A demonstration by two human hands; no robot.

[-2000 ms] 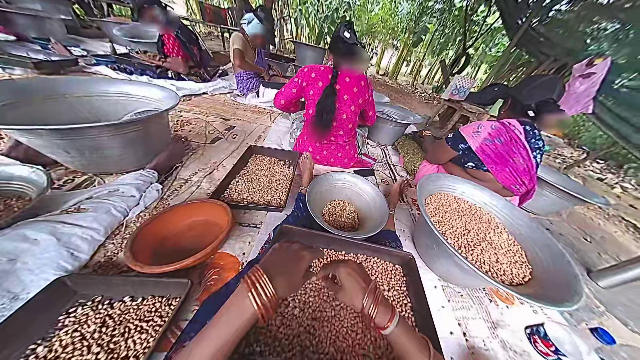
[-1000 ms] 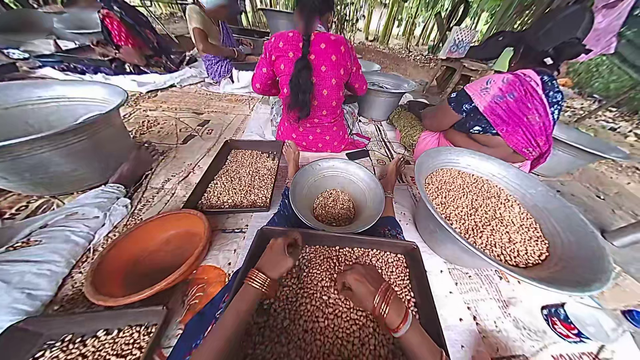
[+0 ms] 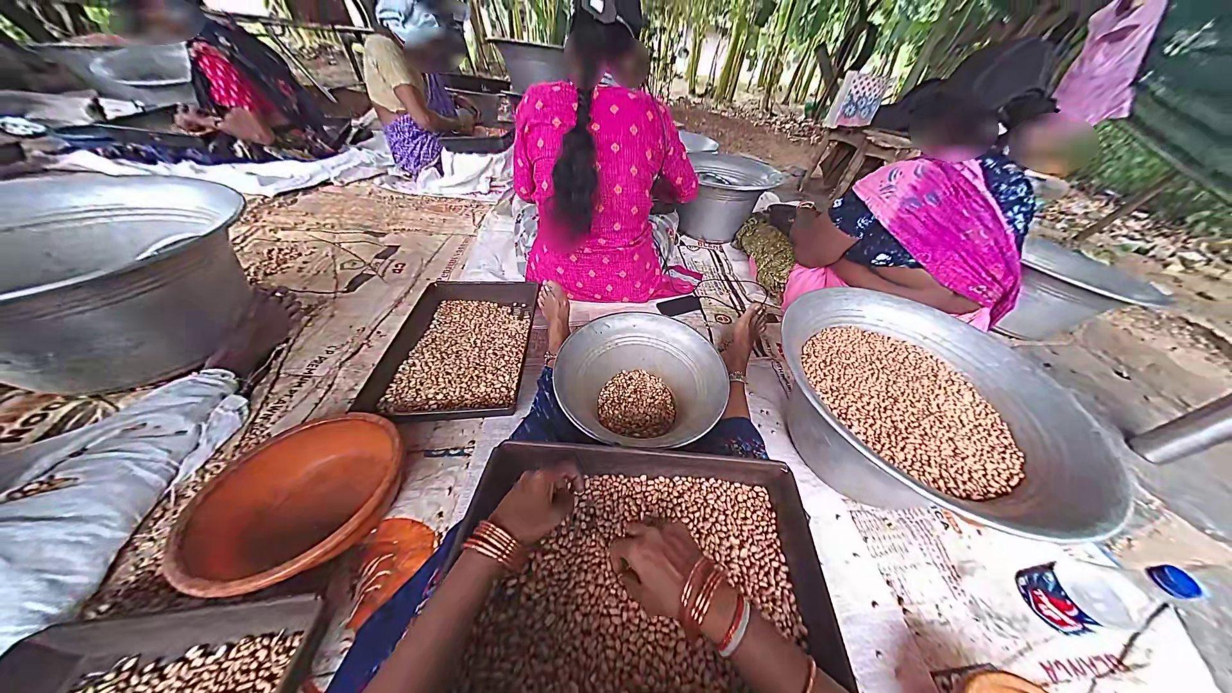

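Note:
A dark rectangular tray full of brown-and-cream nuts or seeds lies over my lap. My left hand, with bangles at the wrist, is raised near the tray's far left corner, fingers curled; whether it holds a nut cannot be made out. Over the middle of the nuts, my right hand has its fingers bent down at their surface, fingertips hidden. Between my legs, just beyond the tray, stands a round metal bowl with a small heap of the same nuts.
A wide metal basin of nuts stands at right, an orange basin at left. More nut trays lie ahead and at lower left. A large metal basin is far left. Several people sit ahead, one in pink close by.
My left hand, lower and closer to my right one two seconds ago, is now at the tray's upper left. My right hand stays over the nuts.

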